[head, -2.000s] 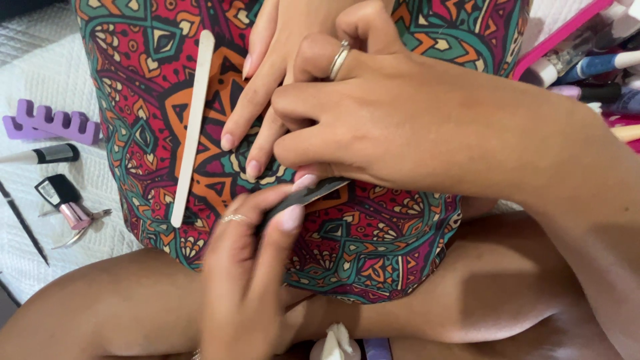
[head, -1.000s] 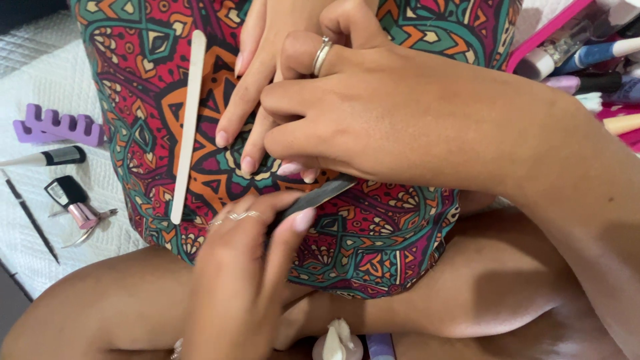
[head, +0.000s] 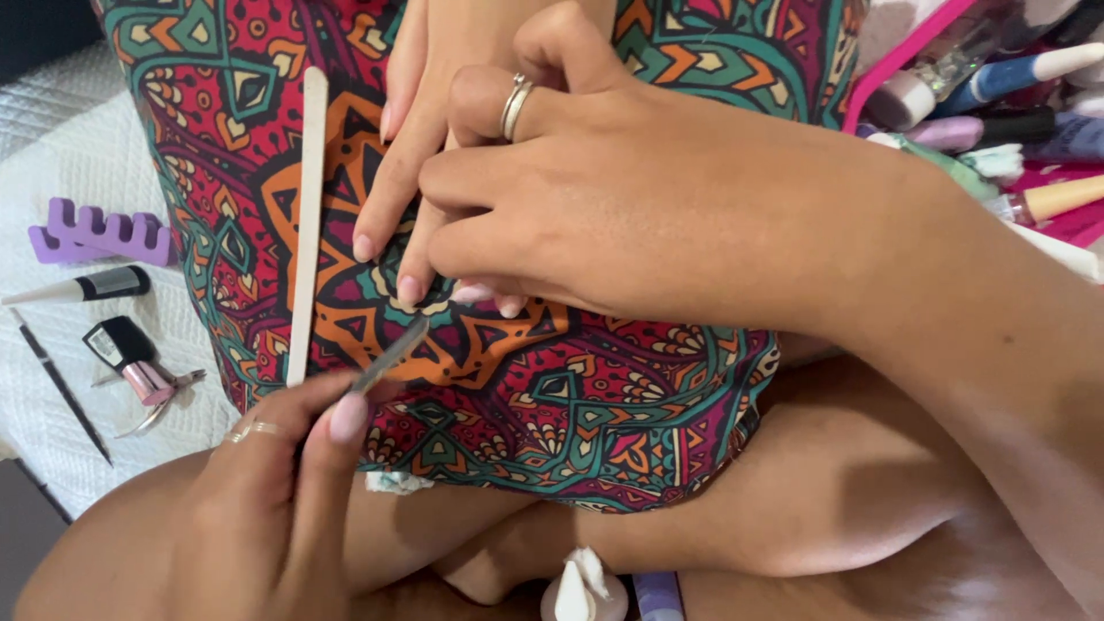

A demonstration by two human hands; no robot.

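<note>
A slim metal manicure tool (head: 392,355) is held in my left hand (head: 276,483) at lower left, between thumb and fingers. Its tip is just below a fingertip of another person's hand (head: 448,147), which rests on a patterned cushion (head: 552,414). My right hand (head: 569,190), wearing rings, comes in from the right and lies over that hand. Its fingers are curled round one of the other person's fingers; the grip is partly hidden. To the left of the hands, a pale nail file (head: 309,224) lies lengthwise on the cushion.
On the white quilted cover at left lie purple toe separators (head: 108,231), a white tube with a black cap (head: 82,285), a thin brush (head: 62,384) and a nail polish bottle (head: 129,358). A pink-edged case (head: 897,65) holds bottles. A bottle with cotton (head: 582,595) stands below.
My left hand has drawn the tool down and to the left, away from beneath my right hand's fingers. My right hand keeps its hold in about the same place.
</note>
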